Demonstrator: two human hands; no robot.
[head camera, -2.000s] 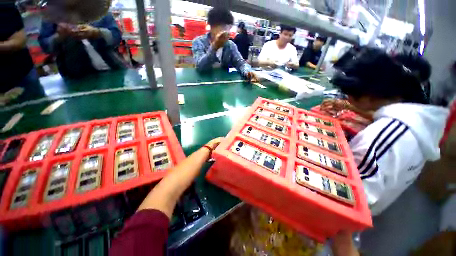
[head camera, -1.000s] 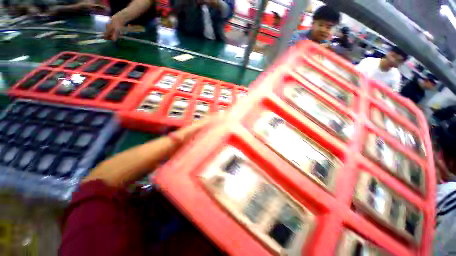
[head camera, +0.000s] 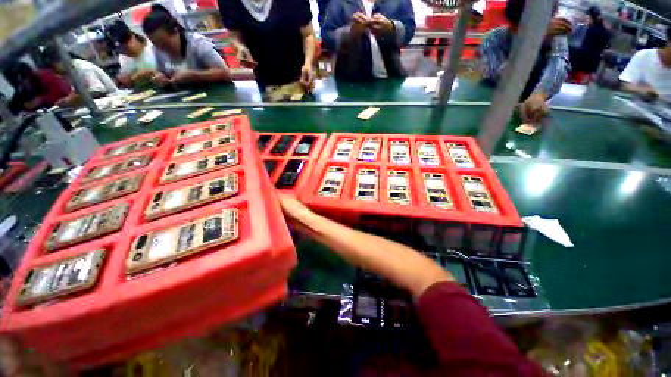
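Observation:
A thick stack of red-orange foam phone trays (head camera: 158, 291) is held up at the left, tilted, its top pockets filled with pale gold phones (head camera: 193, 193), back side up. My right hand (head camera: 292, 208) is at the stack's right side; the forearm in a maroon sleeve comes from the lower right, and the fingers are hidden behind the foam. My left hand is not in view. Another foam tray (head camera: 508, 213) with pale phones lies on the bench, beside a foam tray with dark phones (head camera: 293, 172). Clear trays with black-framed lenses (head camera: 489, 278) lie in front of and under it.
The green bench (head camera: 588, 221) curves across the view. A torn white paper (head camera: 548, 230) lies right of the foam tray. Pale pieces (head camera: 368, 113) lie farther across. Several people work along the far side. A grey post (head camera: 511, 81) stands behind the trays. Yellow-filled bags show below the edge.
The view has swung left and the held foam stack has moved from the right side to the left. The arm now in view comes from the right; the one seen before came from the left.

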